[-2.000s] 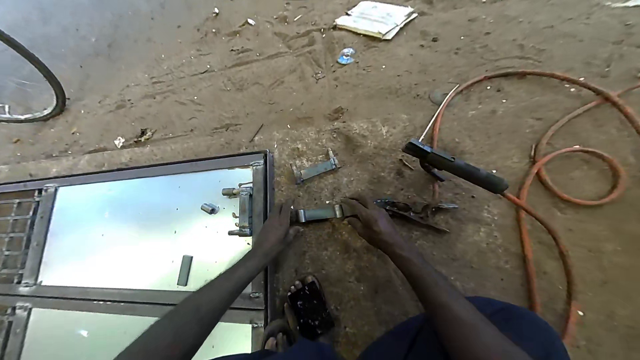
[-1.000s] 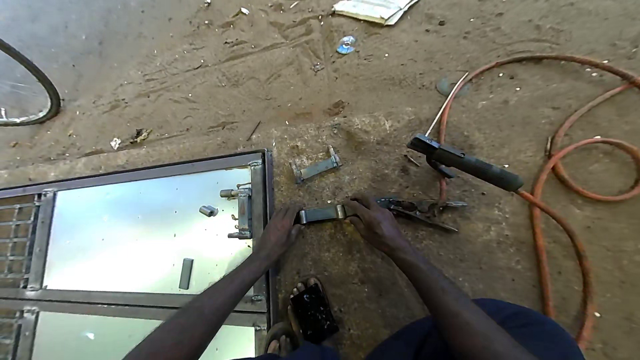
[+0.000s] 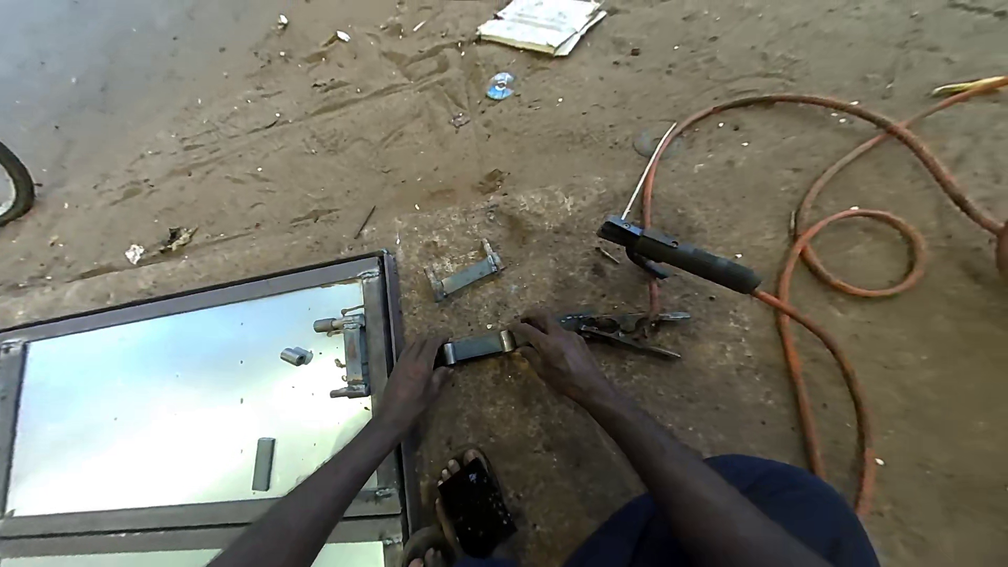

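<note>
A short flat metal bar with rounded ends [image 3: 478, 347] lies on the concrete between my hands. My left hand [image 3: 413, 378] has its fingers on the bar's left end, close to the metal frame. The fingers of my right hand [image 3: 555, 350] are at its right end. Just above lies a similar metal bracket with pins [image 3: 467, 278]. Another bracket with pins [image 3: 355, 356] rests on the sheet-metal panel [image 3: 157, 394], near a short metal tube [image 3: 296, 356] and a small flat metal piece [image 3: 264, 464]. Jaws of a metal clamp [image 3: 622, 329] extend right of my right hand.
An electrode holder [image 3: 693, 262] with a thin welding rod [image 3: 648, 171] lies at the right, joined to an orange cable [image 3: 795, 378] that loops over the ground. A metal frame [image 3: 386, 307] borders the panel at left. Papers [image 3: 542, 24] and a disc [image 3: 500, 86] lie farther off; sandalled feet [image 3: 476, 504] are below.
Both hands stay at the ends of the bar, with little plain movement. The brackets, clamp and electrode holder keep their places on the ground and panel.
</note>
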